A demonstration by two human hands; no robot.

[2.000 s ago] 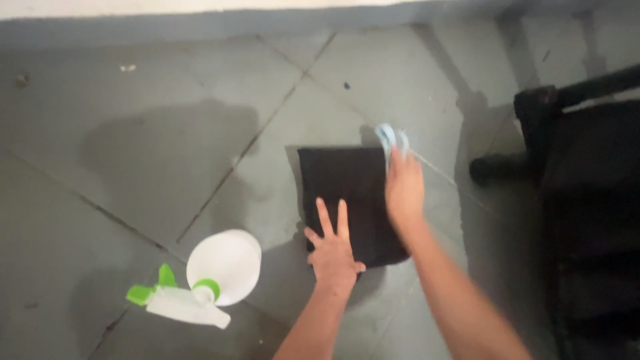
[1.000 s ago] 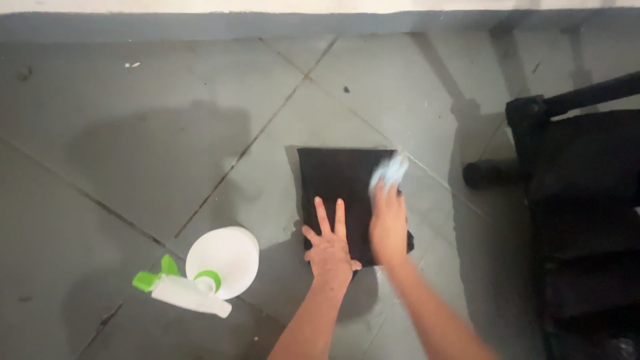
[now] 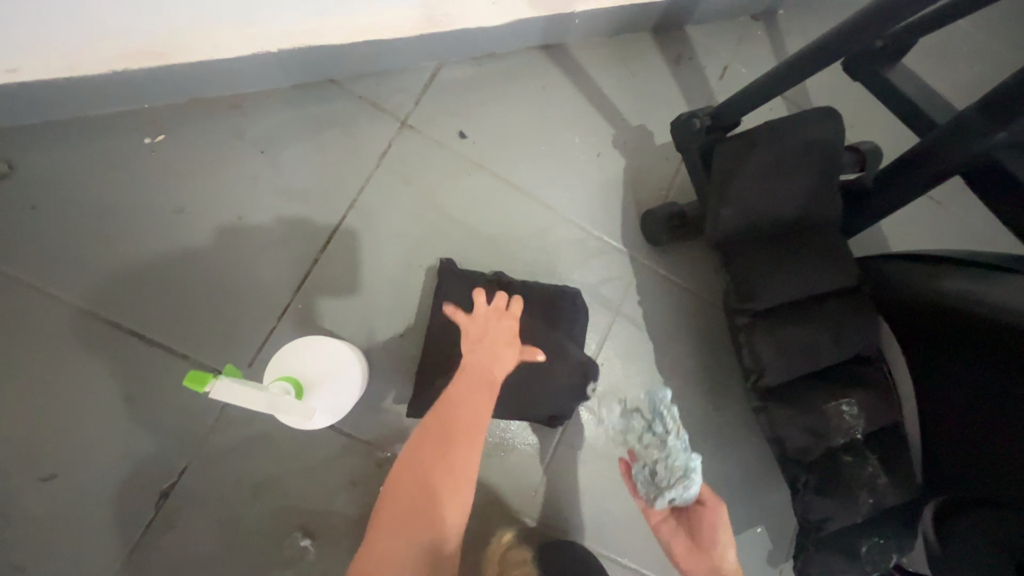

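A flat black fabric pad [image 3: 552, 320], roughly square, lies on the tiled floor. My left hand [image 3: 492, 336] rests on it with the fingers spread. To the lower right, off the pad, my right hand [image 3: 688, 520] is palm up and holds a crumpled, wet-looking light blue cloth [image 3: 660, 448]. Left of the pad stands a white spray bottle [image 3: 320, 380] with a white and green trigger head [image 3: 252, 394] pointing left.
At the right is a black padded frame with tubular bars [image 3: 824, 48] and a segmented black cushion [image 3: 792, 240], with whitish patches lower down. A wall with a grey base strip [image 3: 240, 76] runs along the top. Wet spots show on the floor tiles [image 3: 512, 436].
My right hand has moved off the pad toward the lower right with the cloth and has turned palm up. My left hand now lies higher on the pad. The view has shifted.
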